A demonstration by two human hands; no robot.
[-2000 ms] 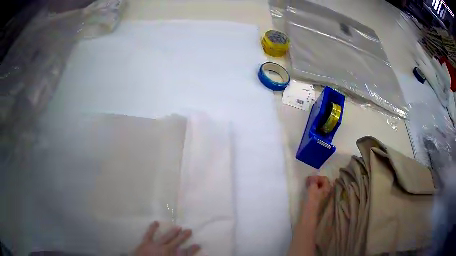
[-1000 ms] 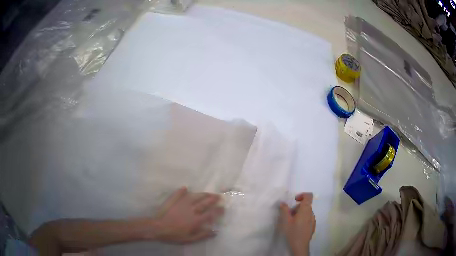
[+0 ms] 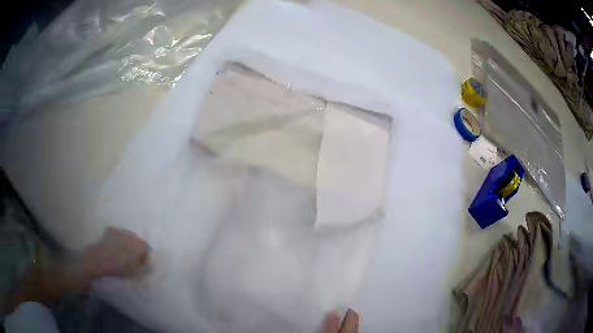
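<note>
A beige handbag lies flat with thin white tissue paper over its lower part. A paler panel shows on its right side. My left hand is blurred and closed at the tissue's left edge, left of the bag. My right hand is cut off by the bottom edge. Its thumb and a finger are closed at the tissue's near edge, below the bag. White sheets lie under the work.
Glossy clear polybags lie at upper left. On the right are a yellow tape roll, a blue tape roll, a white card, a blue tape dispenser, a flat clear bag and folded beige handbags.
The bag now sits higher in view, its upper part less veiled by tissue. My left hand has moved left off the bag and closed. My right hand has moved down to the picture's bottom edge.
</note>
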